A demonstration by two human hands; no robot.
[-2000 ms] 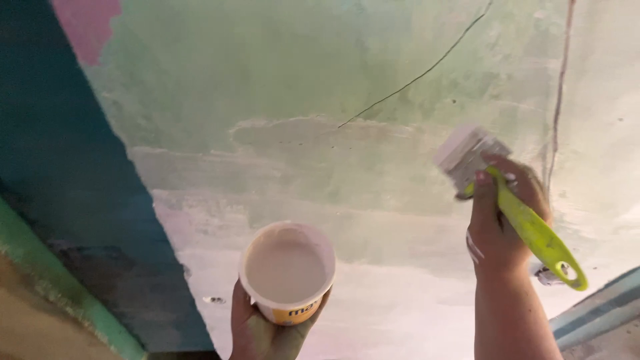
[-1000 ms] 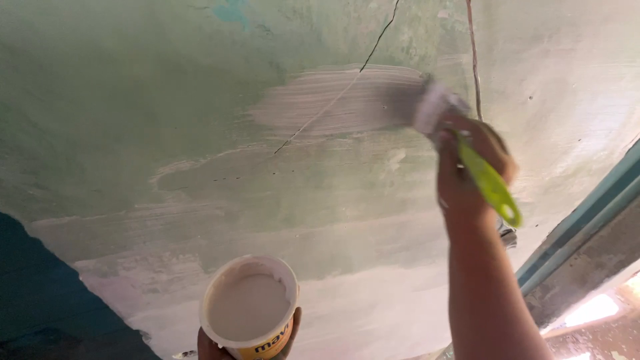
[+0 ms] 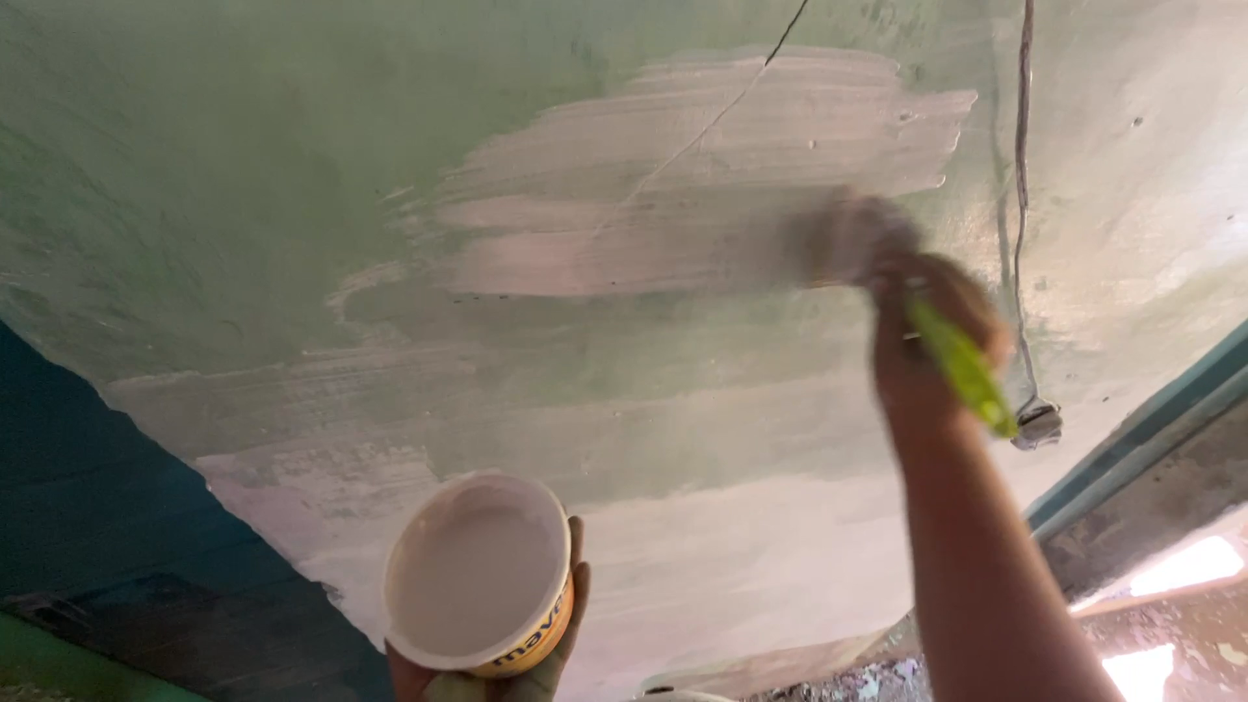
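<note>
My right hand point(image 3: 941, 331) grips a flat paintbrush point(image 3: 863, 239) with a lime-green handle; its bristles lie blurred against the green painted wall point(image 3: 273, 175). Pale, wet-looking paint point(image 3: 682, 146) spreads in streaks left of and above the brush, over the lower part of a thin crack. At the lower middle, my left hand point(image 3: 561, 634) holds a round plastic tub point(image 3: 478, 575) of whitish paint from below and the side, its mouth facing me. The tub's yellow band bears writing.
A cable point(image 3: 1022, 195) runs down the right of the wall to a small fitting point(image 3: 1038, 424). A dark teal area point(image 3: 117, 507) borders the wall at left. A blue-green ledge point(image 3: 1141, 434) slants at right. The rim of a pale container point(image 3: 682, 696) shows at the bottom edge.
The brush has left pale paint on the wall around the crack, where two seconds ago the surface was green. The painted patch has grown over the last second. The view has shifted.
</note>
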